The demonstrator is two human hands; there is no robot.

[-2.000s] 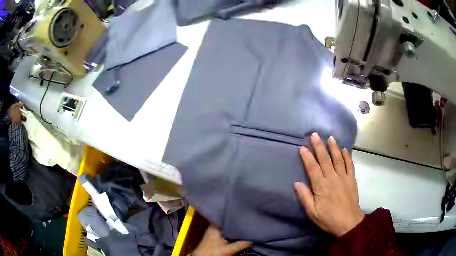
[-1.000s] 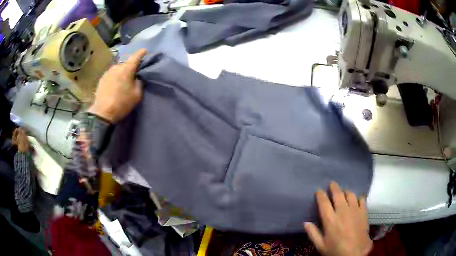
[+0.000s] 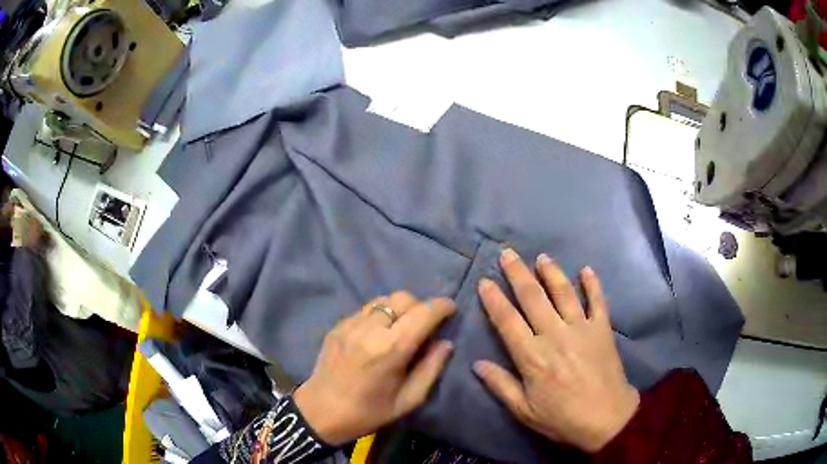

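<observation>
A dark grey-blue garment panel (image 3: 562, 190) lies spread over the white table, with folds at its left part and its right end on the machine bed. A narrow welt line (image 3: 467, 272) runs near its middle. My left hand (image 3: 372, 362), with a ring, rests on the panel left of the welt, its thumb and forefinger close together at the cloth; whether they pinch it I cannot tell. My right hand (image 3: 553, 353) lies flat on the panel right of the welt, fingers spread.
The white machine head (image 3: 762, 118) stands at right. A yellowish second machine (image 3: 100, 72) is at upper left. Paler cut pieces (image 3: 263, 59) lie behind the panel. A yellow crate (image 3: 138, 399) with scraps is below left. Another person's hand (image 3: 27, 227) shows at the left edge.
My left hand has let go of the panel's upper left corner and come down to its middle. My right hand has moved up and left. The panel has turned and spread out.
</observation>
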